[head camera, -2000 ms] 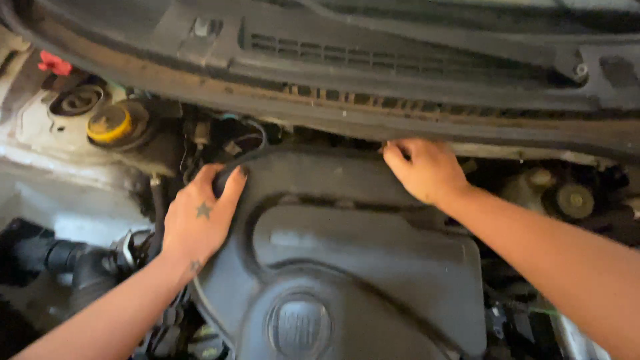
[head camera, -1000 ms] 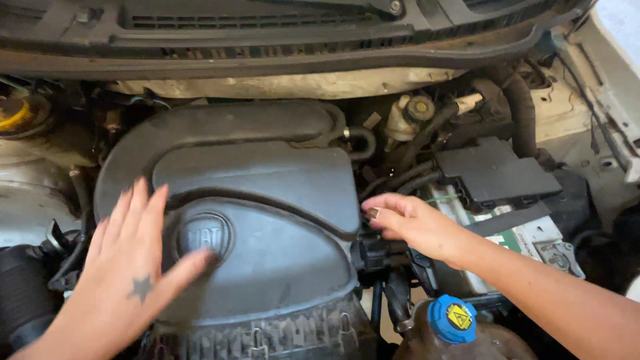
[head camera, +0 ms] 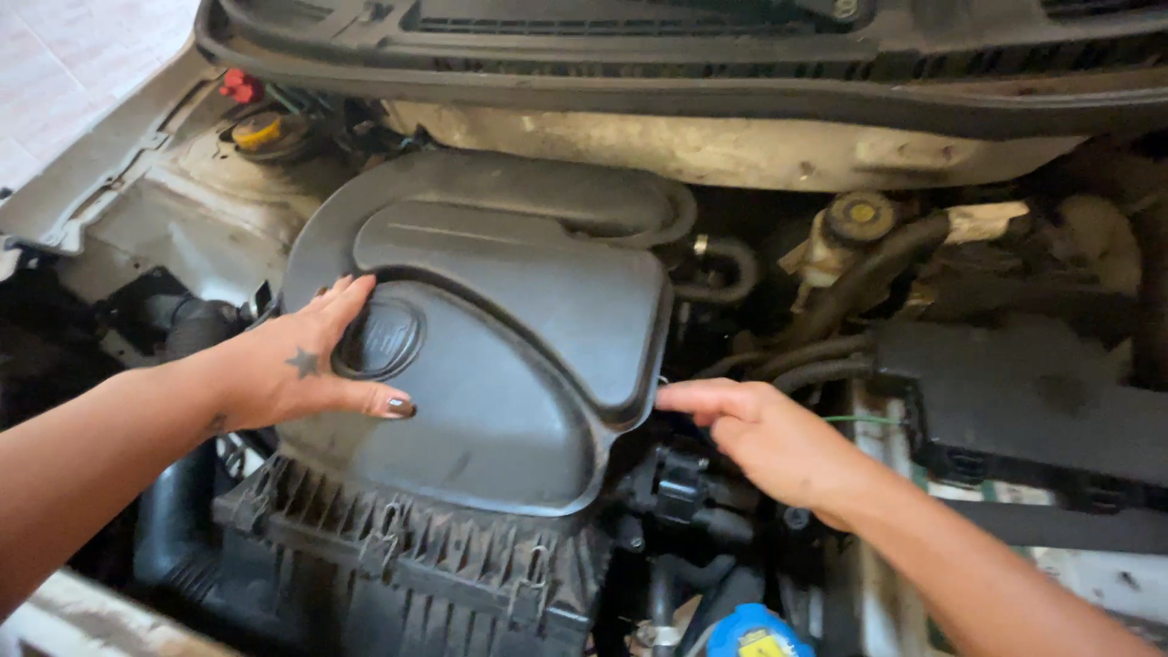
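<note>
A black plastic engine cover [head camera: 493, 365] with a round badge [head camera: 381, 338] lies over the engine. My left hand [head camera: 306, 360] rests on the cover's left part, its fingers and thumb spread on either side of the badge. At the cover's right edge, my right hand [head camera: 762, 433] has its index finger extended to the rim, the other fingers curled; whether it presses anything there is hidden. Below the cover, a ribbed black air filter housing [head camera: 411, 557] carries several metal clips [head camera: 534, 579].
A brake fluid reservoir [head camera: 849, 233] with a round cap stands at the upper right, the black battery cover [head camera: 1022, 392] below it. A blue cap [head camera: 757, 631] is at the bottom edge. Hoses [head camera: 826, 356] run right of the engine cover; the windshield cowl [head camera: 639, 64] crosses the top.
My right hand has gone from the cover's rear edge to its right edge. My left hand has moved from the cover's left rear edge onto the area by the badge. The view has shifted.
</note>
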